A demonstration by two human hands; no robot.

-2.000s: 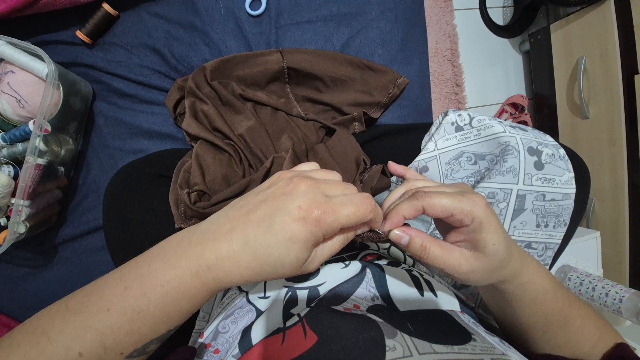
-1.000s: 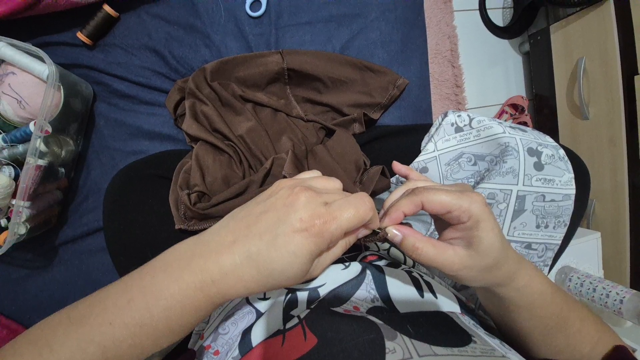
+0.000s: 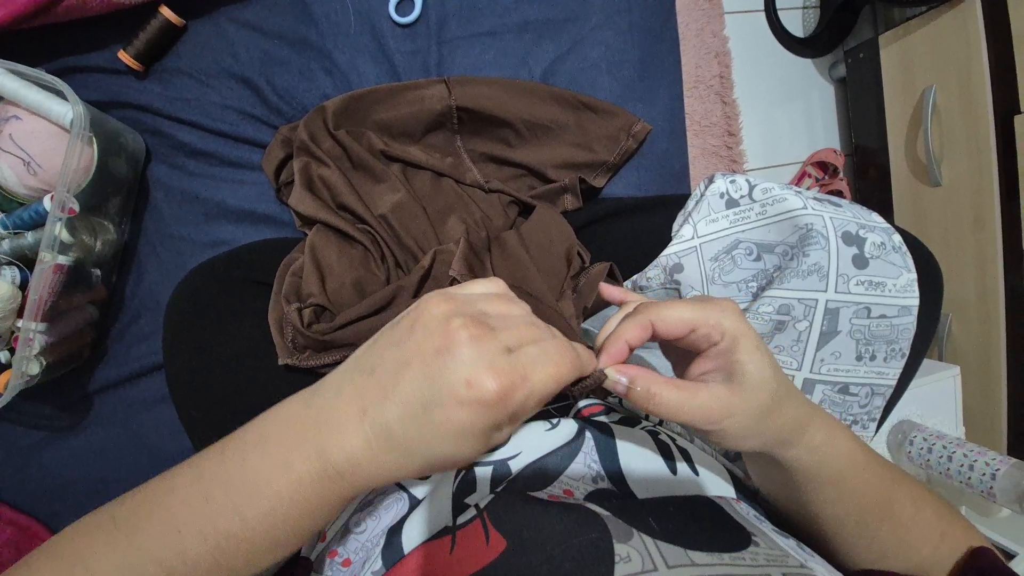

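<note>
A brown fabric garment (image 3: 400, 168) with visible overlocked seams lies bunched across my lap. My left hand (image 3: 480, 360) is closed on its near edge, fingertips hidden behind the knuckles. Against those fingertips, my right hand (image 3: 688, 360) pinches a small stitched bit of the same brown cloth between thumb and index finger. No needle can be made out between the fingers. A spool of dark brown thread (image 3: 152, 38) with orange ends lies at the upper left, and the light blue ring handle (image 3: 406, 10) of a tool shows at the top edge.
At the left stands a clear plastic box (image 3: 120, 136) of thread spools on the dark blue bedding (image 3: 216, 152). A pink fluffy rug (image 3: 710, 88), a wooden drawer front (image 3: 952, 208) and a patterned cylindrical container (image 3: 952, 460) are at the right. Printed cloth (image 3: 784, 272) covers one leg.
</note>
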